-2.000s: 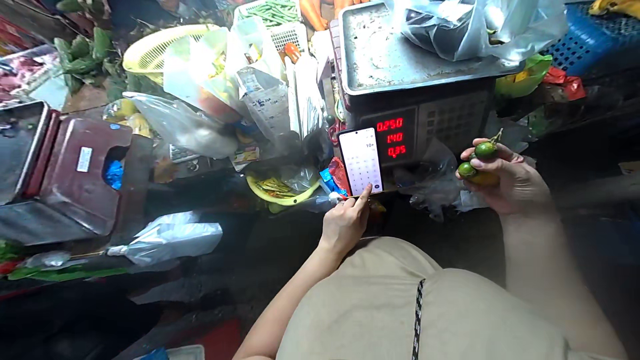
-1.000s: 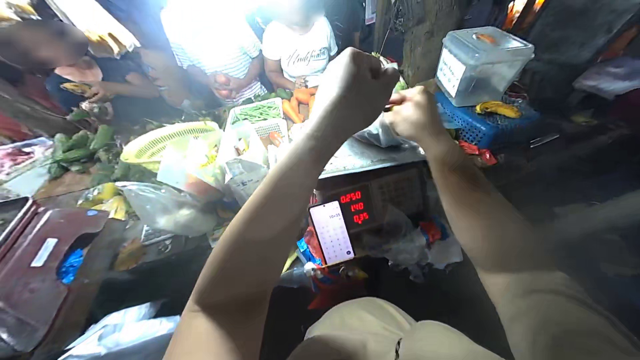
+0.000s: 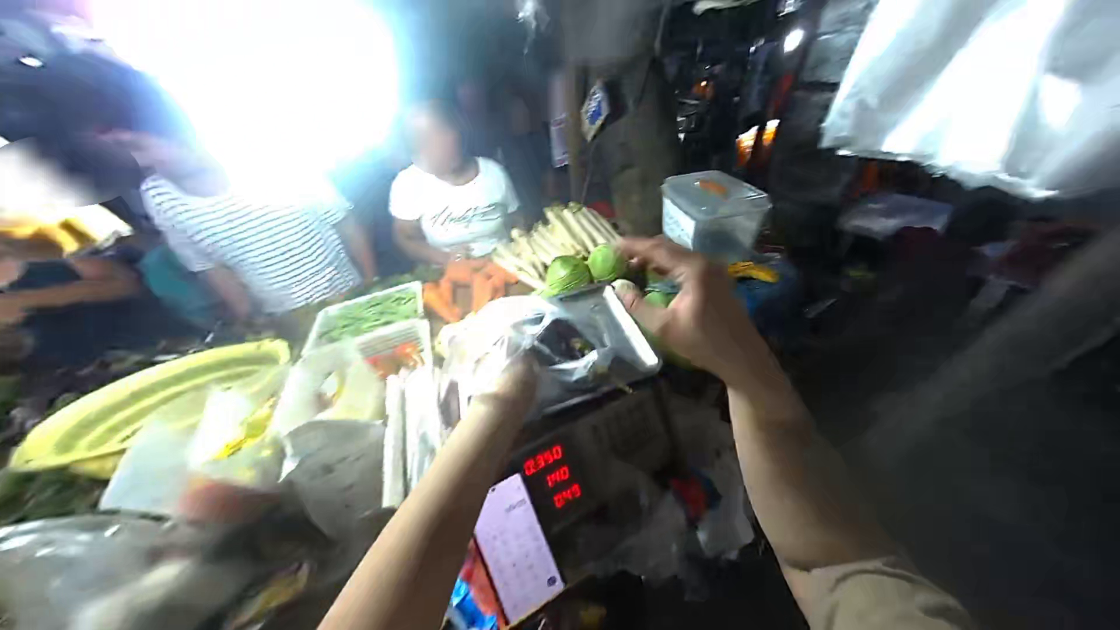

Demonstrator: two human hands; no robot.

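Observation:
My left hand (image 3: 514,385) is at a clear plastic bag (image 3: 547,337) with something dark inside, on the metal pan (image 3: 632,331) of a digital scale; motion blur hides whether its fingers grip the bag. My right hand (image 3: 687,293) is at the pan's right side, thumb and fingers spread around a pale round item too blurred to identify. Green round vegetables (image 3: 567,275) lie just behind the pan. Red digits glow on the scale's display (image 3: 551,475). A phone (image 3: 516,547) showing a keypad leans against the scale's front.
Left of the scale are a yellow plastic basket (image 3: 149,394), a crate of green beans (image 3: 367,315) and filled plastic bags (image 3: 332,464). Carrots (image 3: 468,284) lie behind. A lidded clear container (image 3: 713,214) stands at right. Several people are across the stall, one in a white shirt (image 3: 455,206).
The view has tilted up since the first frame. My hands, close together above the scale one second ago, are now apart at its pan. The display's digits have changed.

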